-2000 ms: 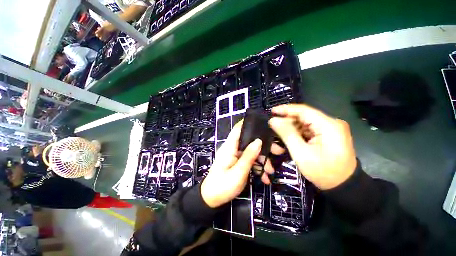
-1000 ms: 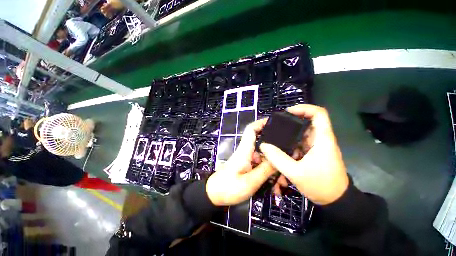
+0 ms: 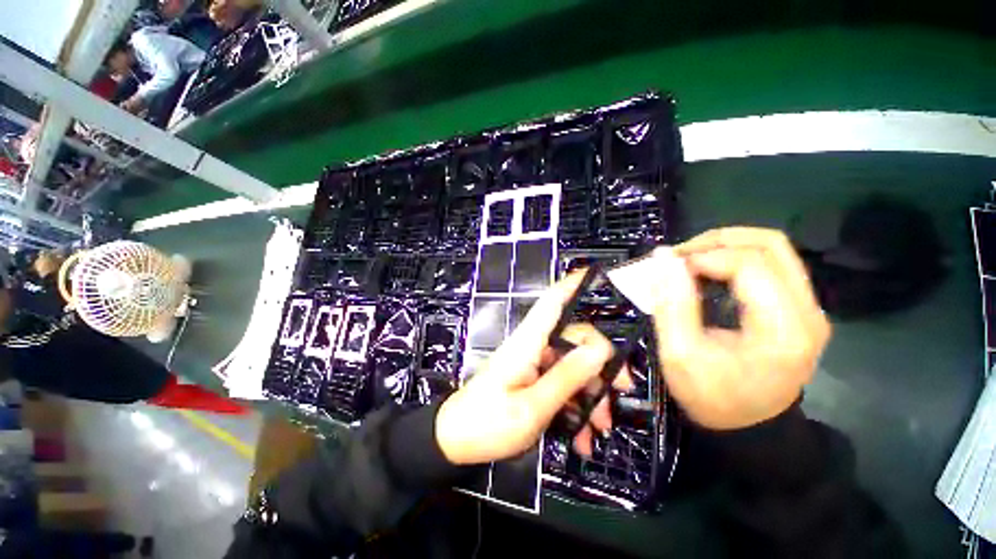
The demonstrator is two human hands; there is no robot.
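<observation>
My left hand [image 3: 519, 393] holds a small black part [image 3: 577, 317] edge-on over the tray. My right hand [image 3: 737, 328] pinches a thin, pale adhesive piece [image 3: 647, 280] between its fingertips, close beside the black part; whether they touch is unclear. A die-cut adhesive sheet [image 3: 516, 265] of black rectangles with white lines lies across the tray, its top two cells open. The glossy black blister tray [image 3: 668, 131] lies under both hands. White rectangular frames [image 3: 325, 333] show on parts at its lower left.
White liner strips [image 3: 265, 317] lie at the tray's left end. A dark pile [image 3: 874, 257] and spare sheets [image 3: 972, 470] are at the right. A white-edged green strip [image 3: 808, 133] runs behind the tray. A cream fan [image 3: 126, 289], a person [image 3: 66, 355] and a metal frame are at left.
The black part has turned from face-up to edge-on in my left hand. My right hand has moved right, off the part, and now a pale thin piece shows in its fingertips.
</observation>
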